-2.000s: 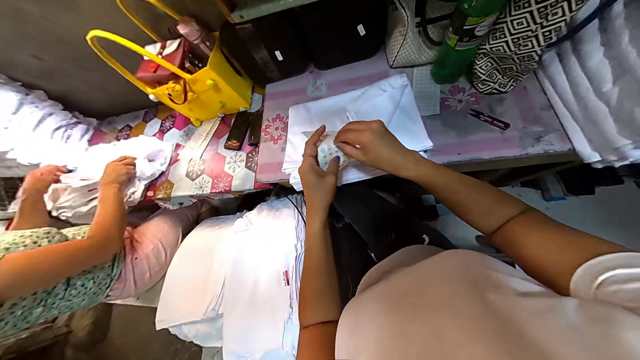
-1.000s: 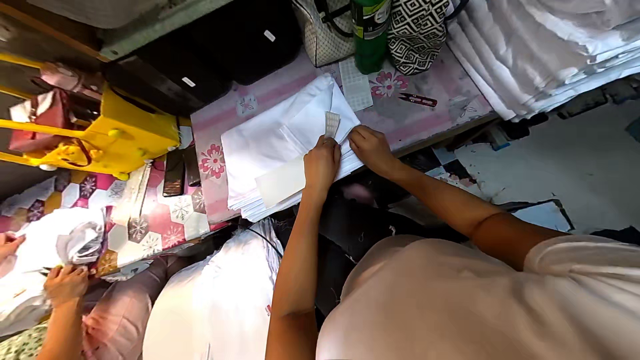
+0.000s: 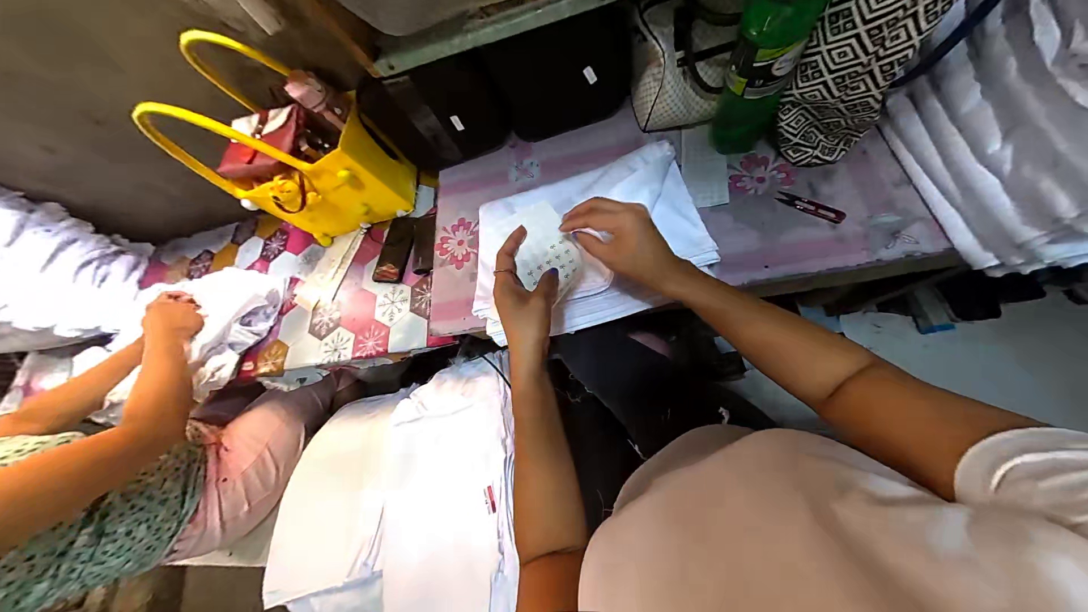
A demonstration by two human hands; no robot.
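A folded stack of white cloth (image 3: 654,195) lies on the pink floral tabletop in front of me. Over it, my left hand (image 3: 523,289) holds a small white piece with dark printed marks (image 3: 548,255), thumb on its face and fingers raised at its left side. The fingertips of my right hand (image 3: 625,242) pinch the piece's upper right edge. Whether the piece is cloth or paper, I cannot tell. More white fabric (image 3: 442,484) hangs beside my left forearm.
Thread snips (image 3: 810,207) lie on the right, below a green bottle (image 3: 756,76) and a patterned bag (image 3: 837,76). White cloth piles (image 3: 1003,127) stand far right. A yellow handbag (image 3: 348,183) stands left. A co-worker's hands (image 3: 172,319) handle white cloth at the left.
One second ago my left hand was over a plain pale strip and a small checked piece on the stack; now both hands hold the printed piece. The view has swung left.
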